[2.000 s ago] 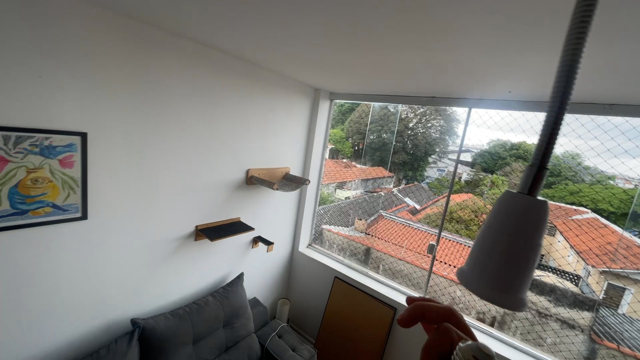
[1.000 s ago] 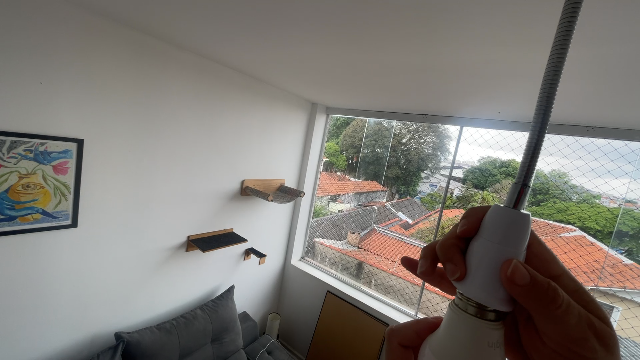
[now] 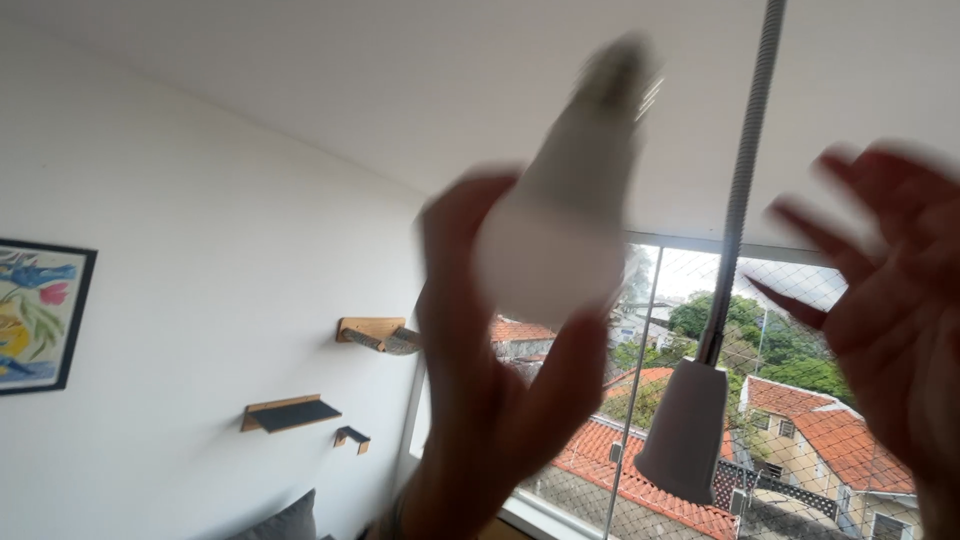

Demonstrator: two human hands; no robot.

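A white light bulb (image 3: 562, 217), blurred, is gripped by its round end in my left hand (image 3: 495, 375), with its metal screw base pointing up. To the right of it a white lamp socket (image 3: 686, 431) hangs from a ribbed flexible metal tube (image 3: 746, 165). The bulb and the socket are apart. On the far right my right hand (image 3: 885, 300) is raised beside the tube, fingers spread, blurred, with nothing in it.
Behind the socket stands a window with netting (image 3: 637, 375). Small wooden wall shelves (image 3: 292, 412) and a framed picture (image 3: 86, 322) are on the left wall. A dark grey cushion (image 3: 281, 521) shows at the bottom.
A second ago both hands were at the socket, with the bulb's base just under it. Now my left hand has carried the bulb up and left, and my right hand has let go of the socket.
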